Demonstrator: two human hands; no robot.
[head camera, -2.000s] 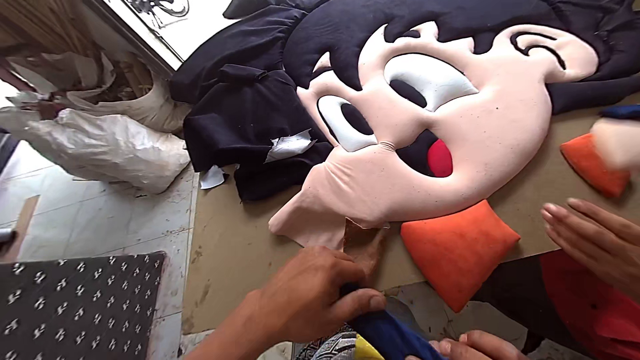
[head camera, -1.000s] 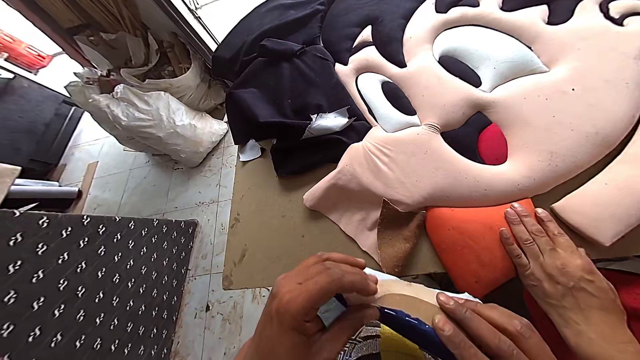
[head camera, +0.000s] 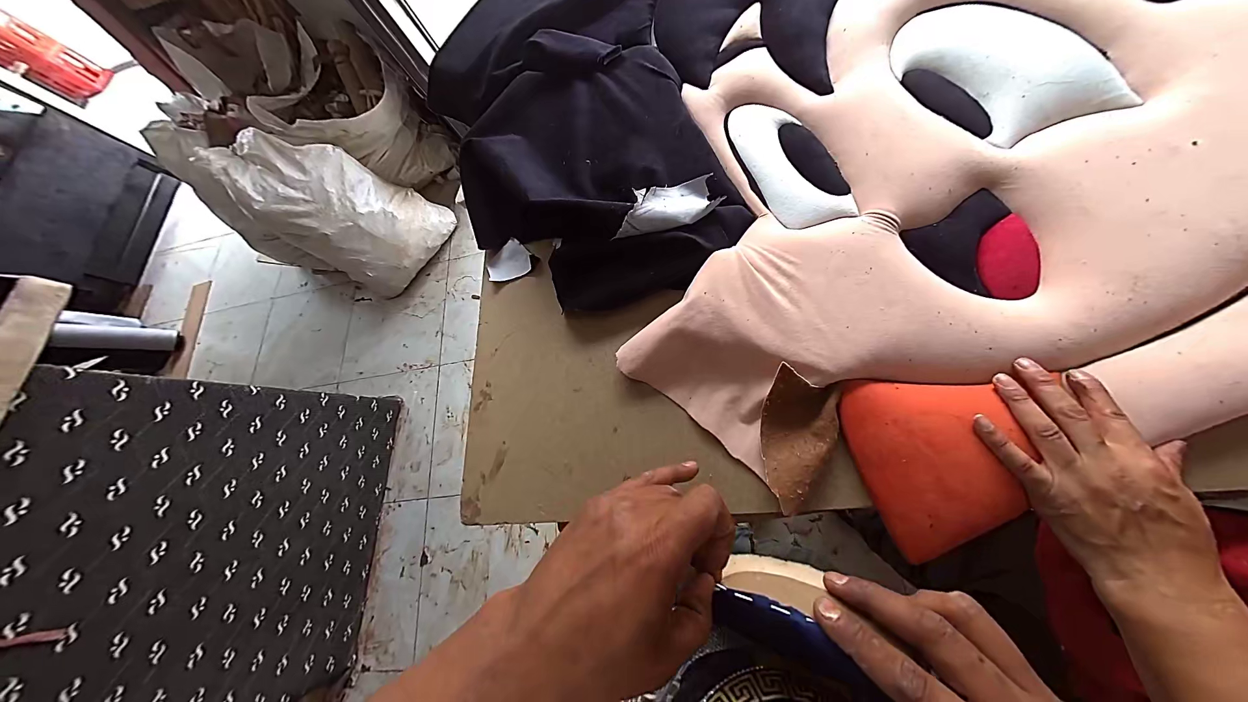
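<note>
At the bottom centre, my left hand has its thumb and fingers closed at the left end of a foam piece with a dark blue fabric edge. White dashes show along that edge. My right hand rests its fingertips on the piece's right side and steadies it. Beyond my hands lies a large padded cartoon face in pale pink fabric, with a loose flap whose brown underside is folded up. Below the face is an orange padded piece, under a co-worker's hand.
The face lies on a brown board. Dark fabric with white scraps is heaped at its left. A white sack stands on the tiled floor. A dark patterned panel fills the lower left. Red fabric lies at lower right.
The co-worker's hand has moved from the right onto the orange piece. A pale pink padded strip now lies along the face's lower edge. The foam's pale side now shows between my hands.
</note>
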